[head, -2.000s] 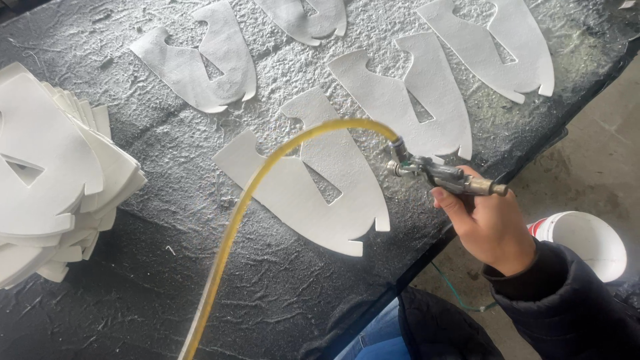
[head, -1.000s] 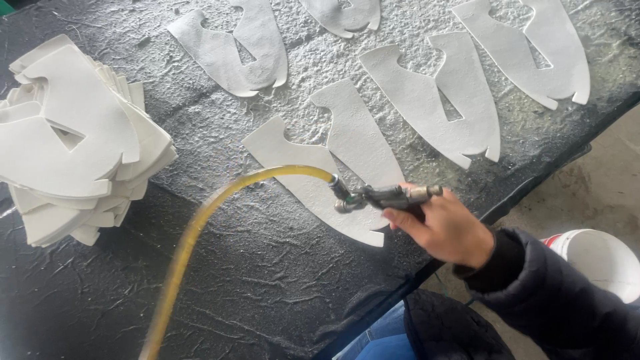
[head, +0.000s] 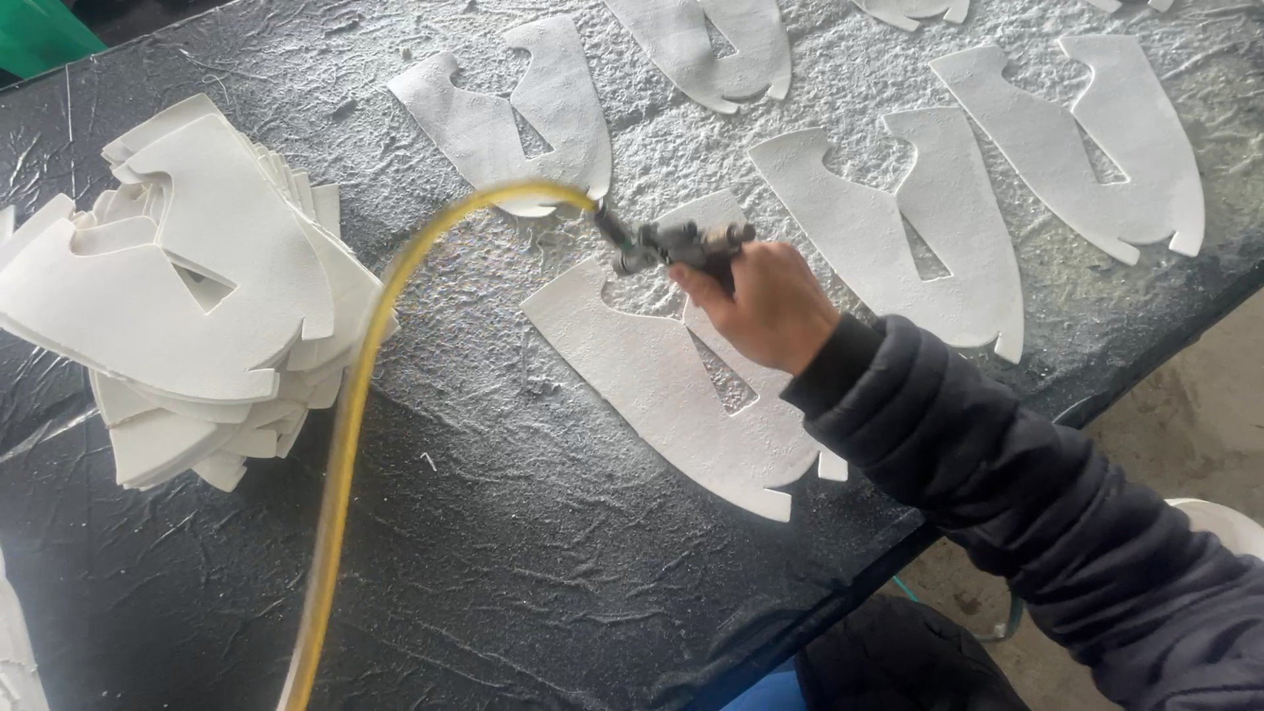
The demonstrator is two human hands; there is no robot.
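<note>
My right hand point(head: 770, 301) is closed around a metal spray gun point(head: 681, 247), held above the upper part of a white cut-out sheet piece point(head: 652, 370). A yellow hose point(head: 370, 346) runs from the gun in an arc down to the bottom edge. More white pieces of the same shape lie flat and apart, one point(head: 533, 128) behind the gun and others point(head: 908, 222) to the right. On the left stands an uneven stack of such pieces point(head: 207, 286). My left hand is out of view.
A black sheet covered in white residue lies over the table point(head: 474, 592). Beyond its right edge are a concrete floor point(head: 1185, 405) and a white bucket point(head: 1220, 523), partly hidden by my sleeve. A green object point(head: 44, 39) shows at the top left corner.
My right hand with the spray gun has moved from the near right side of the nearest piece to above its far part. The view has shifted somewhat.
</note>
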